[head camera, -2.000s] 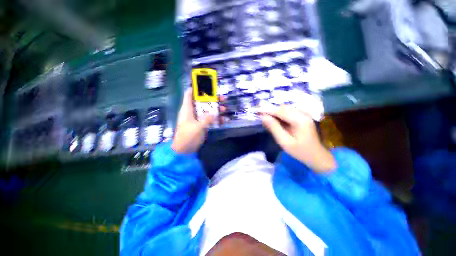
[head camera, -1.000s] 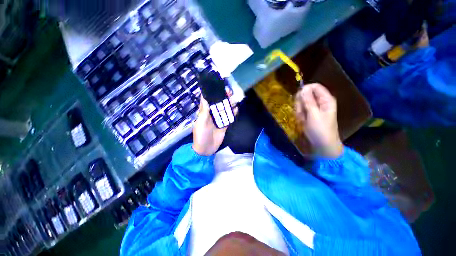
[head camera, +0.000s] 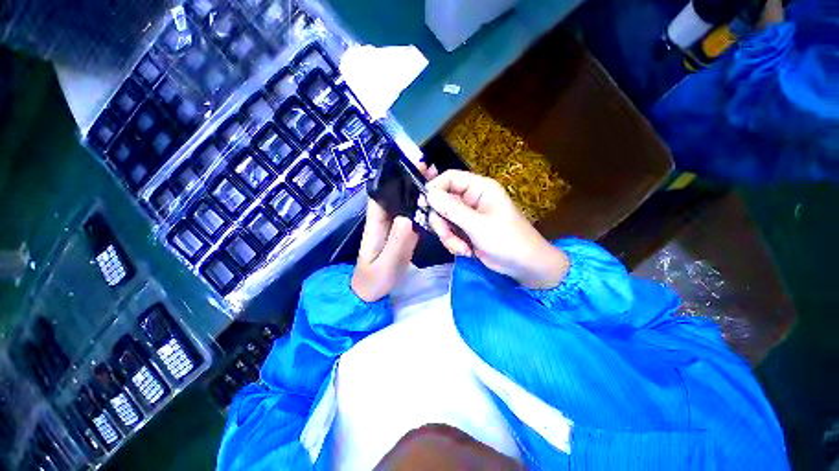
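A black phone body (head camera: 394, 189) is in my left hand (head camera: 381, 248), above my lap at the near right corner of the window tray. Its white keys are mostly hidden by my right fingers. My right hand (head camera: 483, 221) is over the phone with a thin dark tool (head camera: 405, 164) between thumb and fingers, slanting up and left across the phone's upper part. A clear rectangular piece with a shiny outline (head camera: 351, 164) shows by the tool's far end; I cannot tell if it touches the tool. The window blister tray (head camera: 235, 118) holds rows of black frames.
Phone blister trays (head camera: 198, 342) with black phones are at lower left. A white paper (head camera: 382, 78) lies at the tray's corner. A carton (head camera: 612, 138) with yellow strips is at right, another with clear film (head camera: 750, 276) beyond. A neighbour's blue sleeve (head camera: 782, 101) is upper right.
My right hand has moved left from the carton to the phone. The yellow strip it held is gone from its fingers. The view has shifted, and the trays appear further left.
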